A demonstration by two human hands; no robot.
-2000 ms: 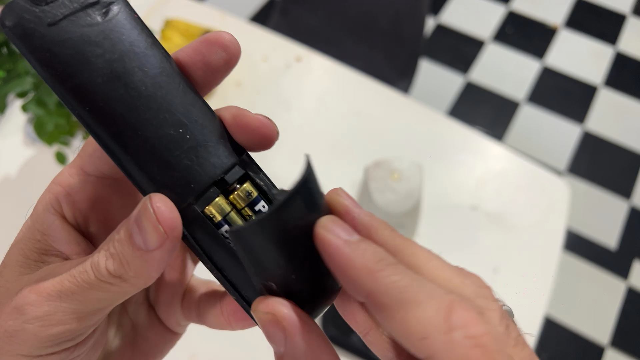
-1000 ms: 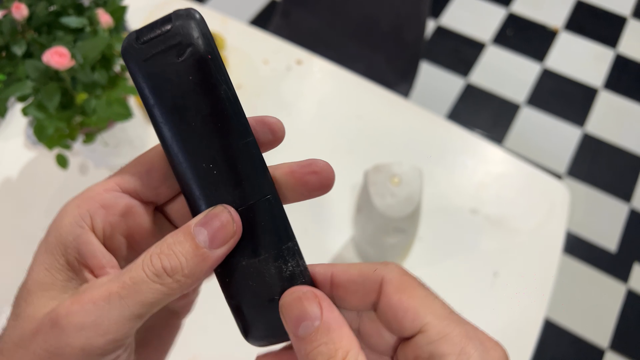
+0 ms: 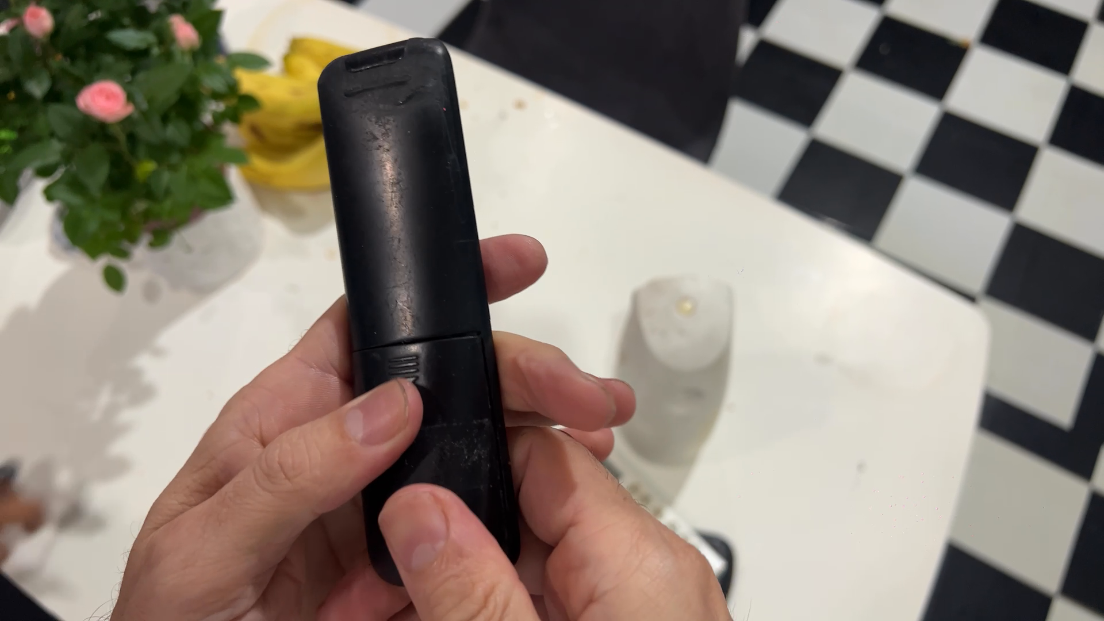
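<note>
A black plastic remote control (image 3: 405, 224) is held back side up, nearly upright, in the middle of the head view. Its battery cover (image 3: 448, 388) sits in place over the lower part, with a thin seam along its upper edge; no batteries show. My left hand (image 3: 267, 492) grips the remote from the left, its thumb on the cover near the ridged mark and its fingers behind, their tips out on the right. My right hand (image 3: 569, 535) holds the lower end, thumb on the cover's lower part and fingers curled round the right edge.
A white table (image 3: 828, 405) lies below. A potted rose plant (image 3: 112, 121) and bananas (image 3: 289, 121) stand at the upper left. A white candle-like object (image 3: 683, 323) is right of the remote. A partly hidden dark-edged object (image 3: 720, 561) lies behind my right hand. Beyond is checkered floor (image 3: 975, 155).
Two seconds ago the cover was off the remote, held in my right hand, with batteries showing. Now it is on. The remote has turned more upright.
</note>
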